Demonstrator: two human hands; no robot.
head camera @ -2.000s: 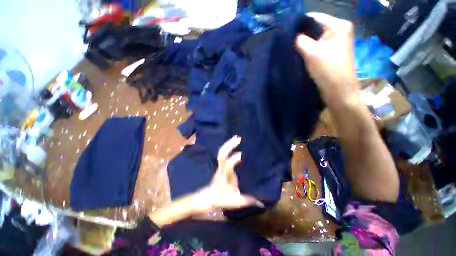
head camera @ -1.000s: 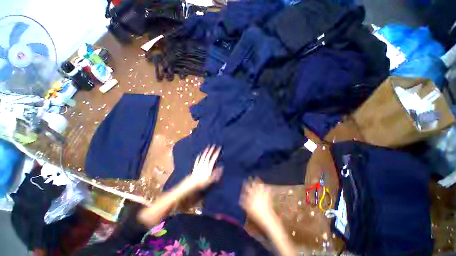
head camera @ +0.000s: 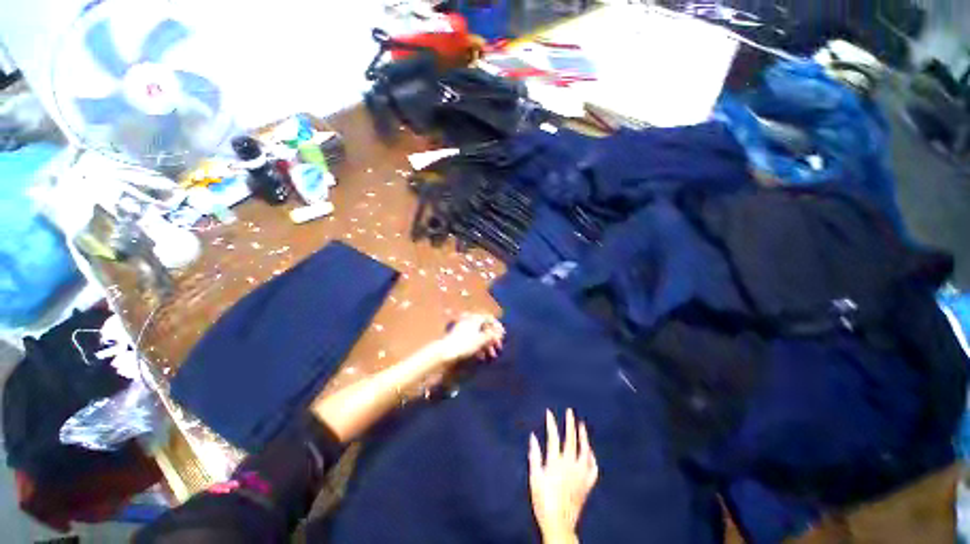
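Note:
A navy garment lies spread on the brown table in front of me, its far end meeting the garment heap. My left hand is at the garment's left edge with its fingers curled; whether it pinches cloth is too blurred to tell. My right hand lies flat on the garment, fingers spread, holding nothing. A folded navy piece lies alone on the left of the table.
Black hangers lie bundled beside the heap. Bottles and small containers stand at the back left by a white-blue fan. Blue plastic bags are at the back right. Dark cloth is beyond the table's left edge.
The view has swung to the right-hand side of the frame, shifting the scene. My left hand has moved to the garment's left edge and curled. The scissors and folded stack are out of view.

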